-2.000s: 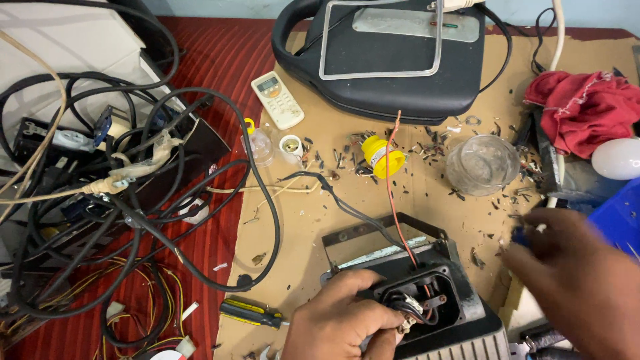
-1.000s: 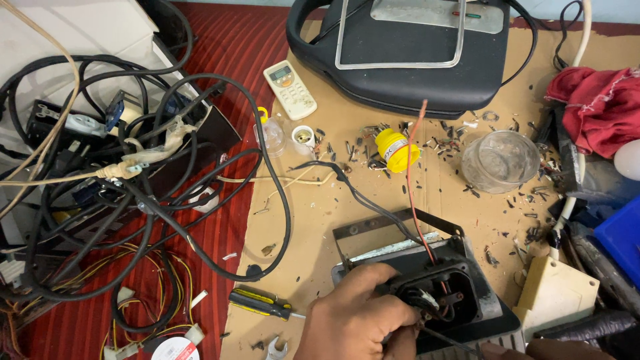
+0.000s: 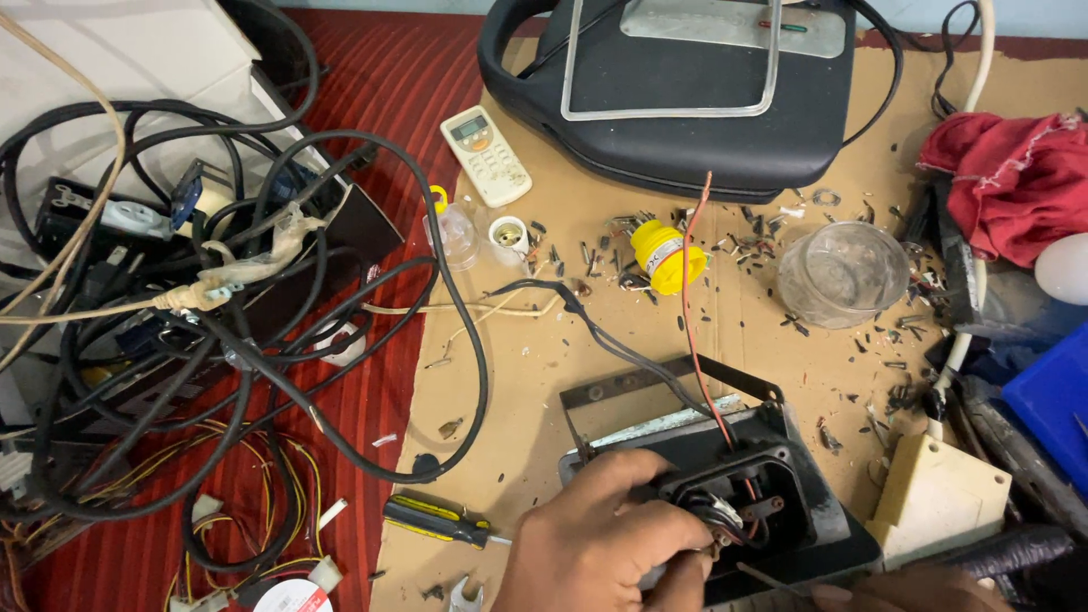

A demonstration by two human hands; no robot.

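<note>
A black fixture with a metal bracket (image 3: 595, 395) lies at the bottom centre, its square wiring box (image 3: 795, 484) uncovered. Inside are wires and a metal terminal. My left hand (image 3: 608, 540) has its fingertips pinched on a small metal piece with wires at the box's left edge. Low in the frame, my right hand (image 3: 909, 588) holds a thin metal tool (image 3: 761, 580), its tip near the left fingertips; the rest of the tool is hidden. A red wire (image 3: 693, 314) rises out of the fixture, and a black cable (image 3: 629, 350) leads out to the upper left.
Tangled black cables (image 3: 246, 348) fill the left side. A yellow-black screwdriver (image 3: 442, 520) lies left of my left hand. Behind are a remote control (image 3: 486, 157), a yellow plastic part (image 3: 670, 255), a glass bowl (image 3: 843, 274) and a black case (image 3: 680, 110). Debris dots the cardboard; a red cloth (image 3: 1016, 183) is at right.
My right hand has come from the right side, near the blue object, down to the bottom edge by the fixture. My left hand stays at the wiring box.
</note>
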